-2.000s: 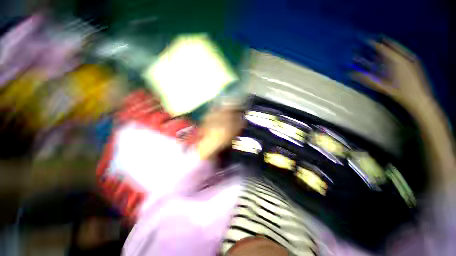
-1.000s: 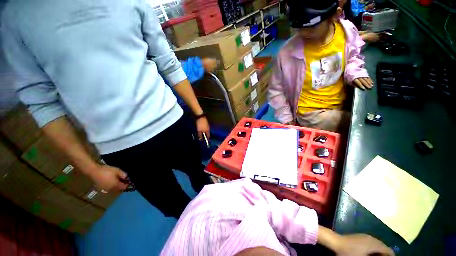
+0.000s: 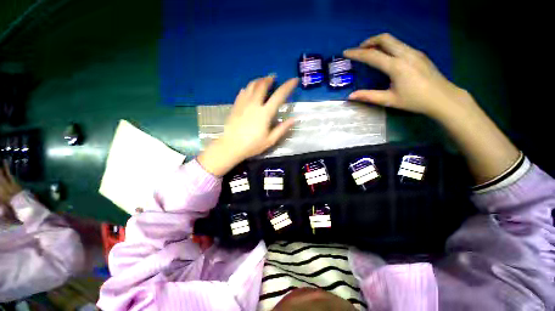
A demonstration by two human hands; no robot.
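Observation:
Two small black devices with lit screens, a left one [image 3: 311, 70] and a right one [image 3: 340, 71], lie side by side on the blue mat [image 3: 231, 48]. My right hand [image 3: 401, 76] is beside the right device, thumb and fingers apart around its right side; whether it touches is unclear. My left hand [image 3: 258, 118] is spread over the pale strip [image 3: 341, 124], fingertips just left of the left device, holding nothing. In front of me is a black tray [image 3: 389, 212] with several lit devices [image 3: 316, 174] in two rows; some near-row pockets at the right hold none.
A pale yellow sheet [image 3: 140, 167] lies on the green bench [image 3: 79, 109] at the left. A small device [image 3: 73, 134] and a black tray [image 3: 18, 152] are farther left. Another person's pink sleeve [image 3: 39, 243] is at the left edge. Part of a red tray [image 3: 111, 240] shows below.
The view has swung from the side area with the red tray and two people back to the bench. Both my hands are now over the mat and strip; earlier one hand was at the bench edge.

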